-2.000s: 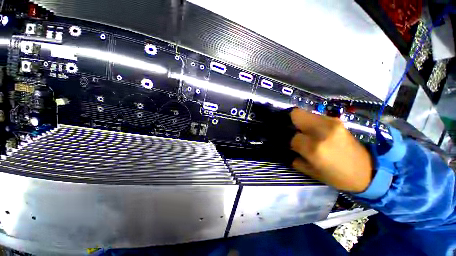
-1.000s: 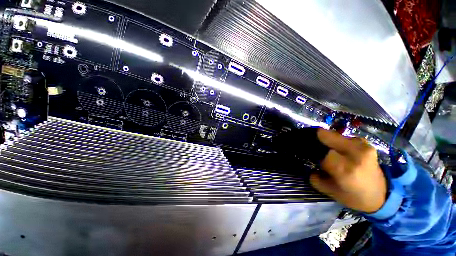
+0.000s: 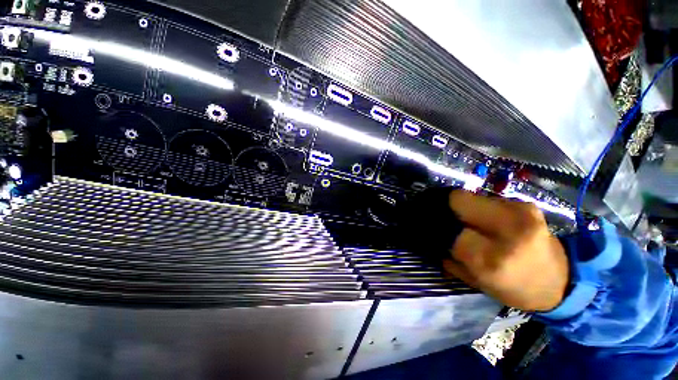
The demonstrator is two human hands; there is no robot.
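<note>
A long black circuit board (image 3: 245, 126) with white outlines, circles and ringed holes runs from upper left to right. My right hand (image 3: 498, 245), with black coverings on its fingertips, is over the right part of the board, just above the near heatsink's fins. The dark fingertips blend into the black board, so I cannot tell whether they hold a part. A light-blue cuff and a blue smock sleeve are at the wrist. My left hand is not in view.
Silver heatsinks lie along the near side (image 3: 178, 326) and far side (image 3: 446, 59) of the board. A bright-blue cord (image 3: 621, 133) rises from my right wrist. A red heap (image 3: 613, 30) is at upper right. Pale loose pieces (image 3: 494, 345) lie at lower right.
The view has shifted closer over the board since the earliest frame. Against the last frame, my right hand is slightly further left in the picture, still low over the same board area.
</note>
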